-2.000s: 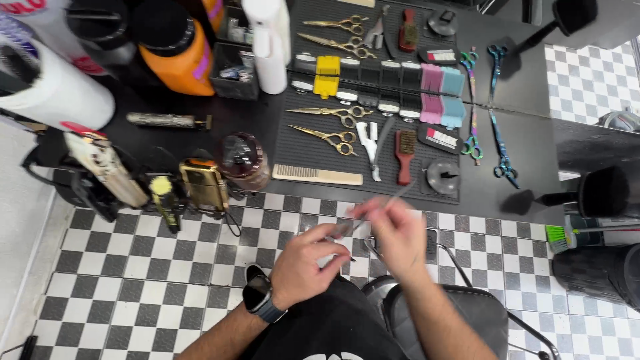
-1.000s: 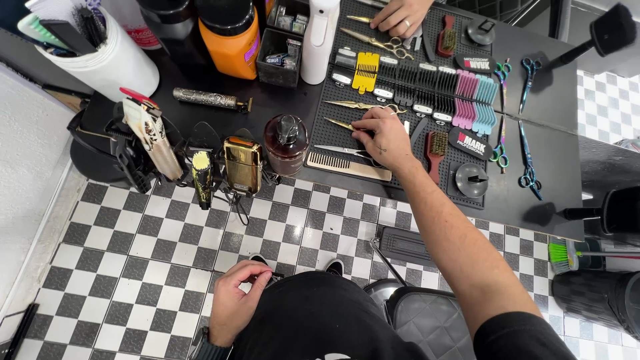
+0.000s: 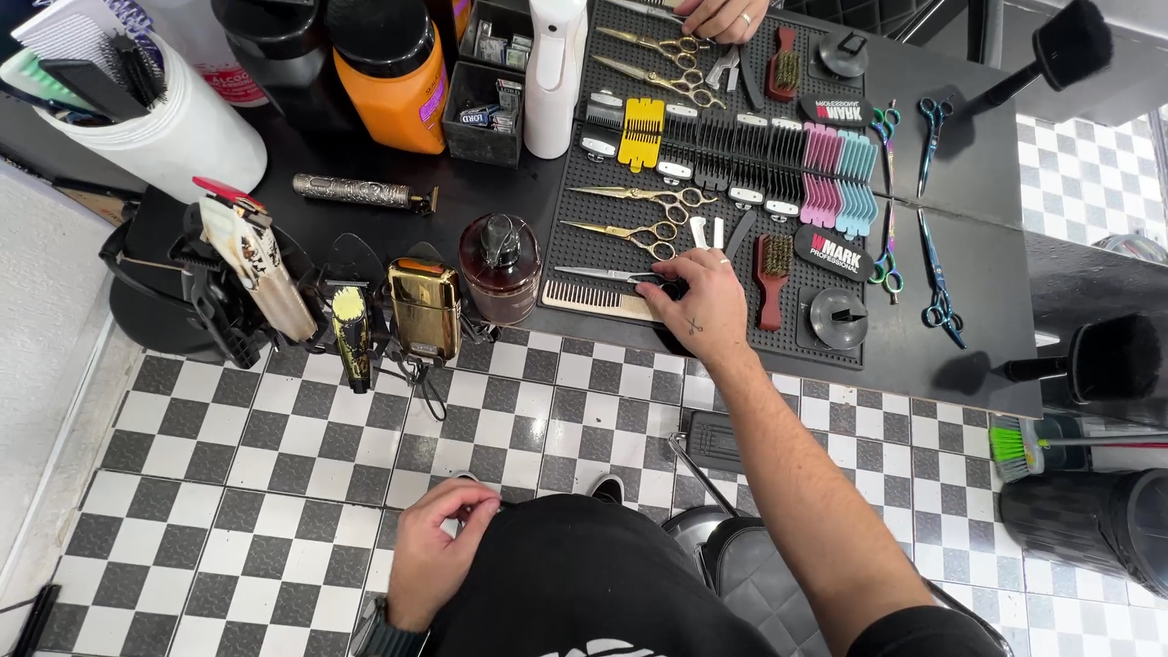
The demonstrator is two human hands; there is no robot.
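Note:
Silver hair scissors (image 3: pixel 604 274) lie on the black ribbed rubber mat (image 3: pixel 566 246), blades pointing left. My right hand (image 3: pixel 701 297) is over their handles, thumb and fingertips on the finger rings, which are partly hidden. Just below the scissors is a pale comb (image 3: pixel 593 299), its right end under my hand. Two pairs of gold scissors (image 3: pixel 630 232) are above it, beside a white-and-black folding razor (image 3: pixel 712 234). My left hand (image 3: pixel 443 547) hangs low beside my black shirt, thumb and forefinger together; whether it holds something small cannot be told.
Clippers (image 3: pixel 258 265), a gold shaver (image 3: pixel 424 308) and a dark bottle (image 3: pixel 500 269) line the counter's front edge at left. A wooden brush (image 3: pixel 773 283) and coloured clipper guards (image 3: pixel 821 196) are on the mat. A mirror behind reflects them and my right hand. A chair (image 3: pixel 776 575) stands below.
My hands were together over the floor two seconds ago; the right has gone up to the mat and the left down beside my shirt. The silver scissors now lie on the mat, where none lay before.

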